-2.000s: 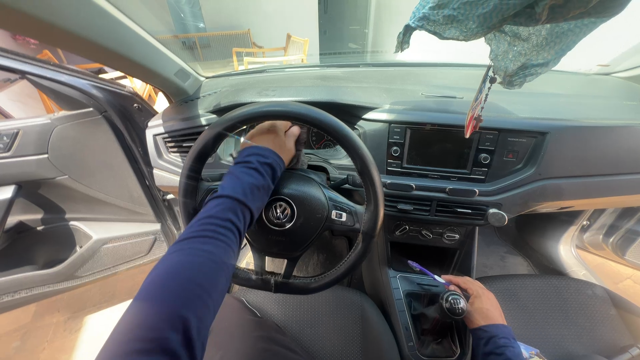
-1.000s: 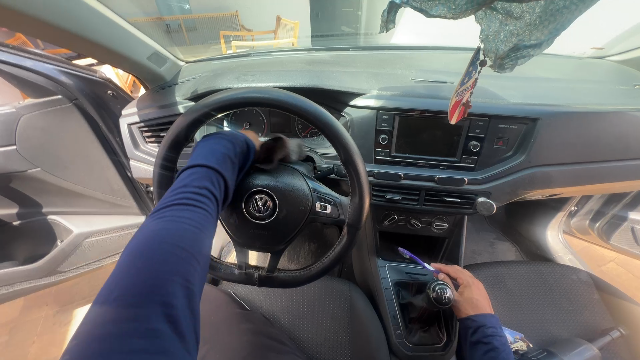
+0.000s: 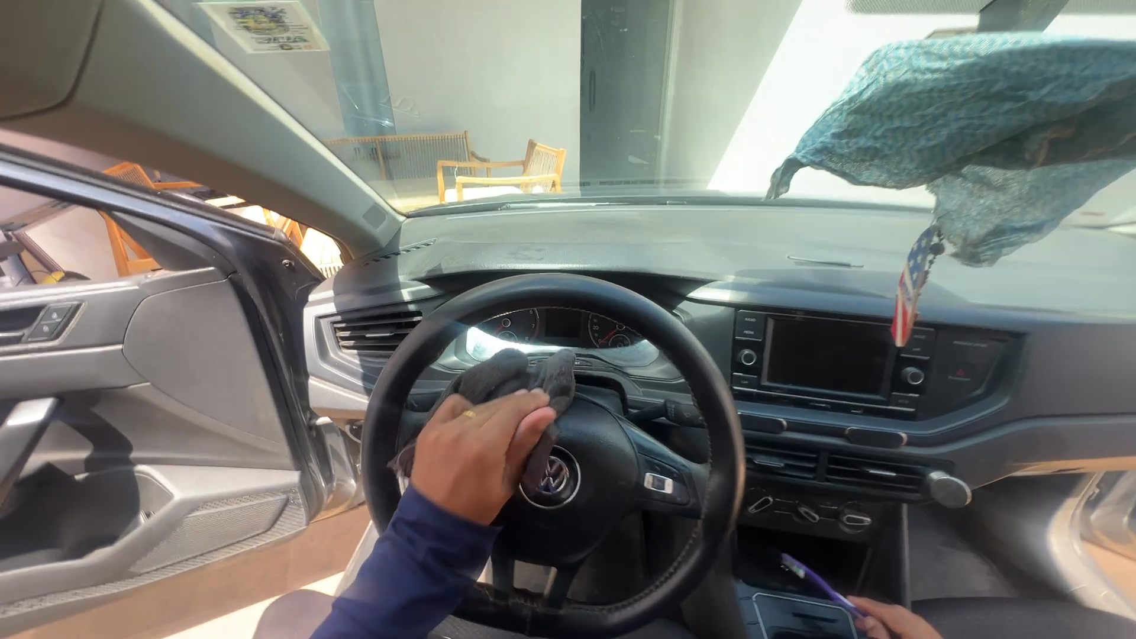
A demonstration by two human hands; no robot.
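Observation:
My left hand [image 3: 479, 453], with a ring on one finger, grips a dark cloth [image 3: 510, 377] over the upper left part of the steering wheel's hub. The cloth bunches between the wheel rim and the hub, below the instrument cluster [image 3: 564, 333]. The black steering wheel [image 3: 729, 417] bears a round VW emblem [image 3: 552, 477], partly beside my fingers. At the bottom right, my right hand [image 3: 892, 619] holds a purple toothbrush-like brush [image 3: 821, 581], its bristle end toward the centre console. Part of my right hand is cut off by the frame's edge.
A dashboard [image 3: 603, 240] with a touchscreen [image 3: 830, 357] and air vents [image 3: 874, 475] spans the car. A blue-green cloth [image 3: 976, 133] and a flag-patterned strip [image 3: 912, 288] hang at the upper right. The driver's door [image 3: 213, 382] stands open at left. Wooden chairs [image 3: 510, 173] are outside.
My left hand has come out from behind the wheel's top area, down toward the hub with the dark cloth. My right hand still holds the purple brush. The view has shifted, and the gear knob is out of it.

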